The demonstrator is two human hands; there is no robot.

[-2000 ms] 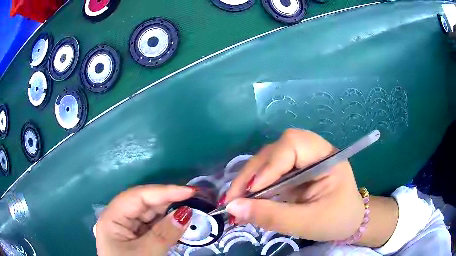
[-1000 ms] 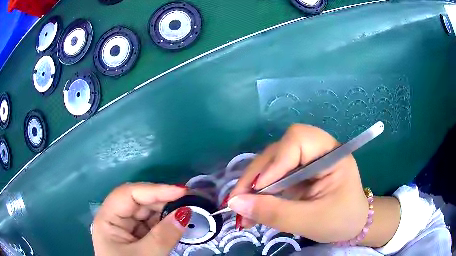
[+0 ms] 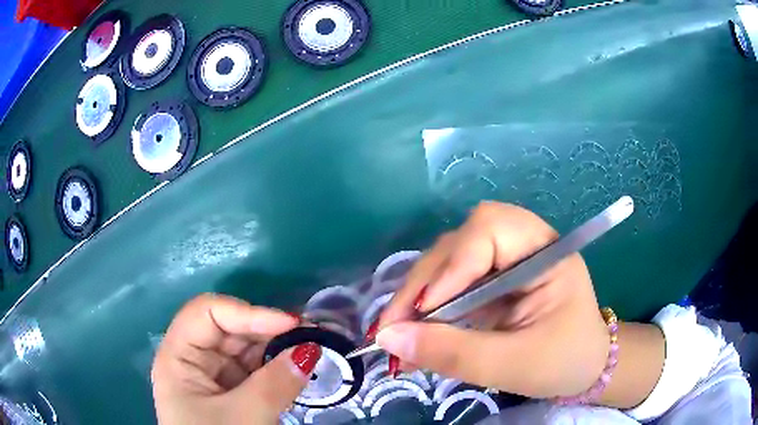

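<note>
My left hand [image 3: 228, 361] holds a round black part [image 3: 342, 383] by its rim, thumb on the silver-white centre face. A white arc lies along the face's edge. My right hand [image 3: 499, 311] holds silver tweezers [image 3: 532, 259] like a pen; their tip touches or nearly touches the face's right edge. Beneath both hands is a translucent sticker sheet with rows of white arc stickers [image 3: 399, 398], partly hidden by the hands. The lower part of my left hand is cut off by the picture's edge.
A clear used liner sheet [image 3: 557, 170] with faint arc outlines lies beyond my right hand on the green bench [image 3: 332, 183]. Several black discs [image 3: 226, 68] lie on the textured green conveyor belt [image 3: 249, 137] at upper left. Something red [image 3: 58, 12] shows in the top left corner.
The discs on the belt have shifted right and slightly up in the picture. The held part has turned or tilted slightly. Both hands keep their grips, with the tweezer tip still at the face's right side.
</note>
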